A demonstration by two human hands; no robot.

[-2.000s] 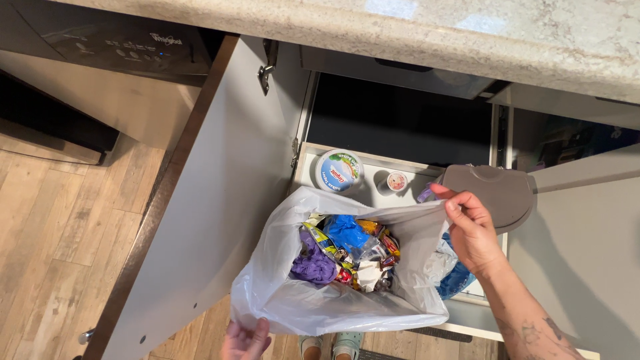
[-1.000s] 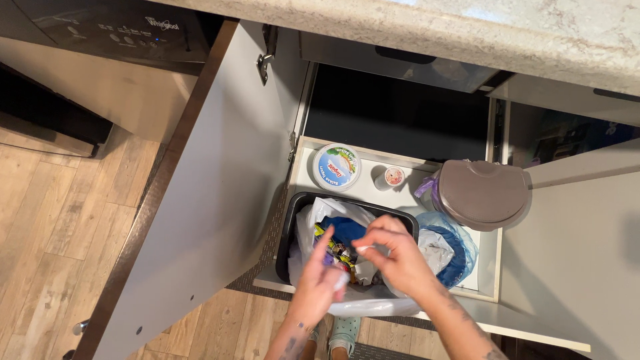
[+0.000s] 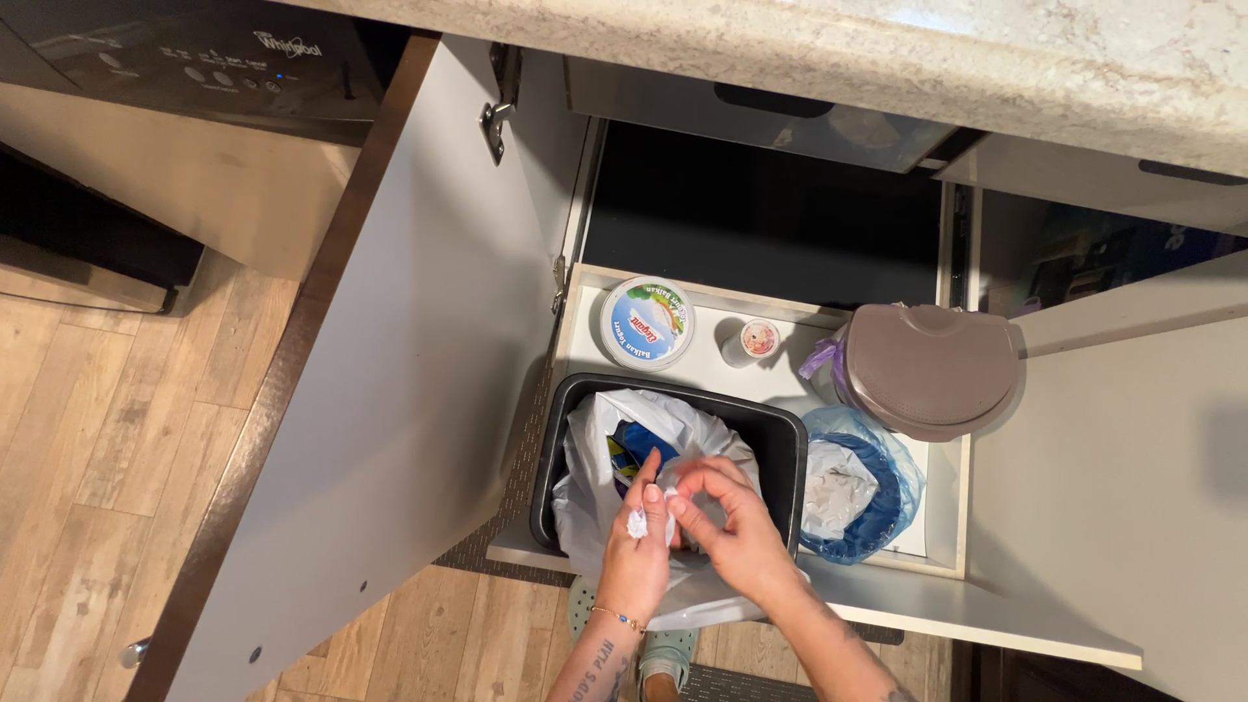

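Note:
A white plastic bag (image 3: 595, 478) with colourful wrappers sits bunched inside a dark rectangular bin (image 3: 792, 458), part of it hanging over the front rim. Above it, my left hand (image 3: 639, 546) grips a gathered, twisted part of the white bag, with a small crumpled white end sticking out by the thumb. My right hand (image 3: 726, 522) pinches the same gathered plastic at its fingertips, close against the left. The fingers partly hide the plastic between them and the wrappers below.
In the pull-out drawer (image 3: 717, 375) stand a round yogurt tub (image 3: 647, 324), a small cup (image 3: 759, 339), a brown lidded bin (image 3: 931, 370) and a blue-bagged container (image 3: 863, 487). An open cabinet door (image 3: 390, 331) rises at left; a stone countertop (image 3: 877, 58) overhangs the top.
Two seconds ago my hands held the white bag spread wide above the drawer. Now it sits lower, in the dark bin, and my hands have come together at its gathered plastic.

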